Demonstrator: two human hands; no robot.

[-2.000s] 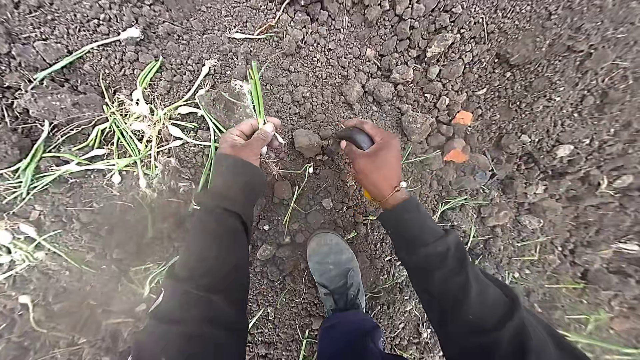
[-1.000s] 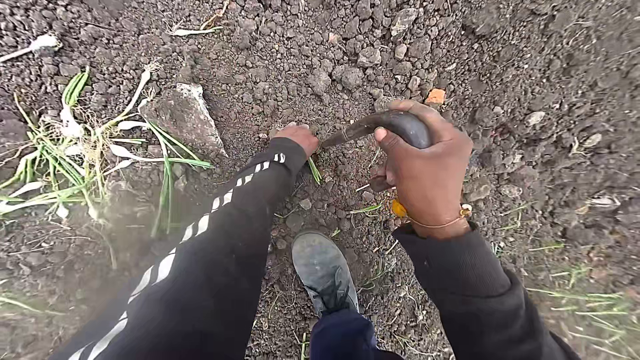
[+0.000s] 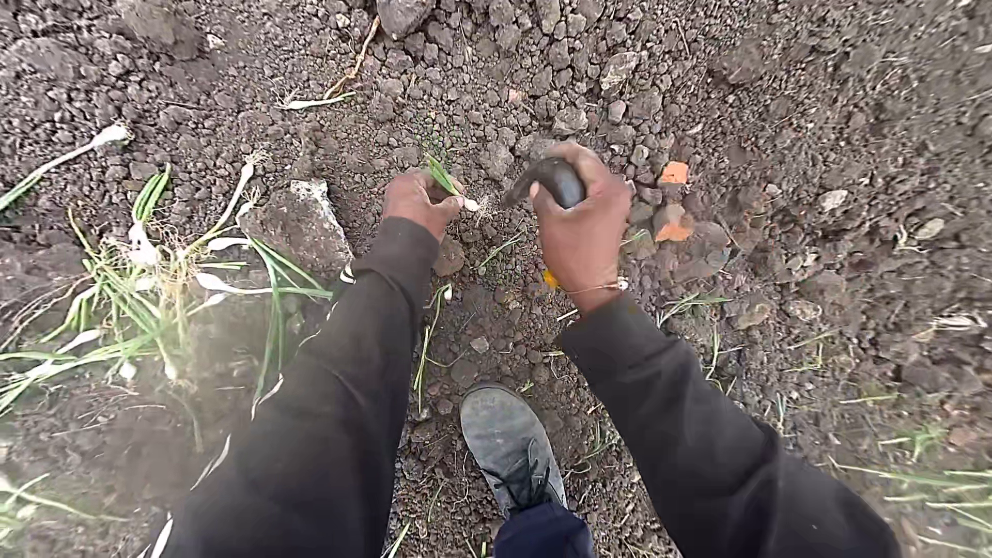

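My left hand (image 3: 422, 200) pinches an onion seedling (image 3: 443, 177); its green leaves point up and left, and its small white bulb and roots stick out to the right, just over the soil. Close by on the right, my right hand (image 3: 585, 221) is closed around a dark, curved, smooth tool (image 3: 562, 182), whose narrower end points left toward the roots. What kind of tool it is cannot be told. A loose pile of onion seedlings (image 3: 147, 287) lies on the soil to the left of my left sleeve.
A flat stone (image 3: 298, 225) lies between the pile and my left hand. Orange fragments (image 3: 673, 231) are right of my right hand. My shoe (image 3: 513, 446) stands on the cloddy soil below. Single seedlings (image 3: 70, 163) lie at far left, and a thin seedling (image 3: 428, 349) lies between my arms.
My left hand was down at the soil beside the tool's tip a second ago; now it is left of the tool with a seedling showing. My right hand has moved left and up relative to the orange fragments.
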